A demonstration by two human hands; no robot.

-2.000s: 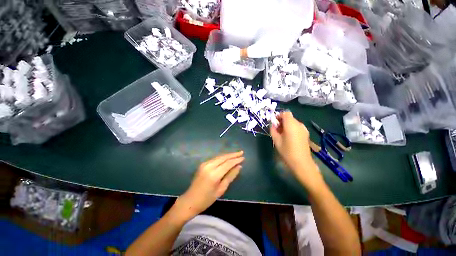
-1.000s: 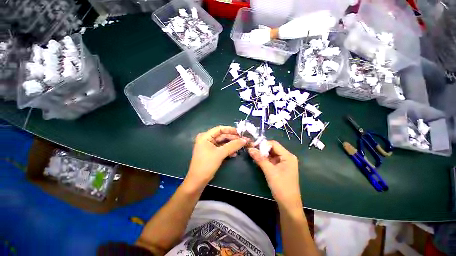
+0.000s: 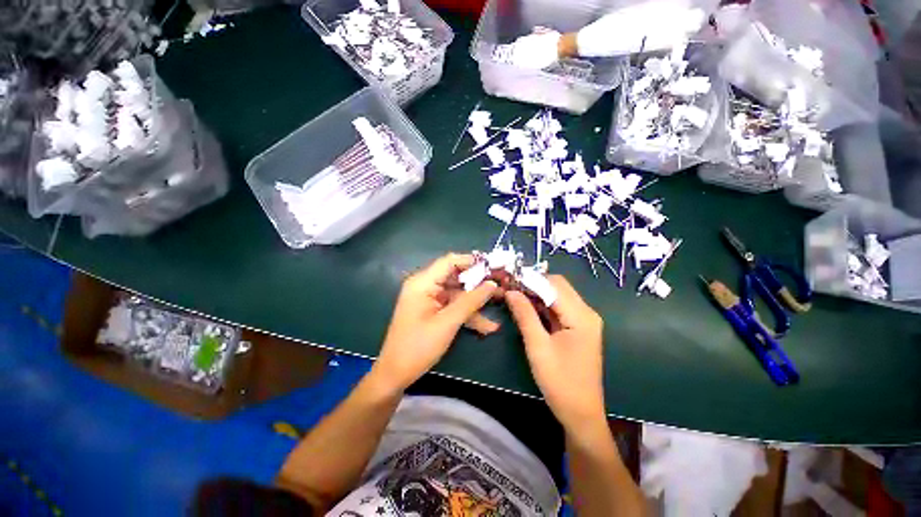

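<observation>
My left hand [image 3: 429,308] and my right hand [image 3: 555,328] are close together above the bench's near edge, fingertips nearly touching. Both hold white-headed pin parts [image 3: 505,269] between them, with several white heads showing above the fingers. The stems are mostly hidden by the fingers. A loose pile of pin parts [image 3: 571,197] lies tangled on the green bench just beyond my hands. The finished-parts box [image 3: 288,177], a clear tub left of the pile, holds parts in neat parallel rows.
Blue-handled nippers [image 3: 773,288] and a blue knife-like tool [image 3: 752,331] lie right of the pile. Supply tubs [image 3: 661,162] stand behind it, one with a white wrapped item [image 3: 636,32]. Stacked filled boxes [image 3: 151,202] stand far left. A small-parts tub [image 3: 868,293] is at the right edge.
My right hand has come from the pile to meet my left hand, and both now hold parts. Over the last second the hands have drawn closer together. The camera view has shifted.
</observation>
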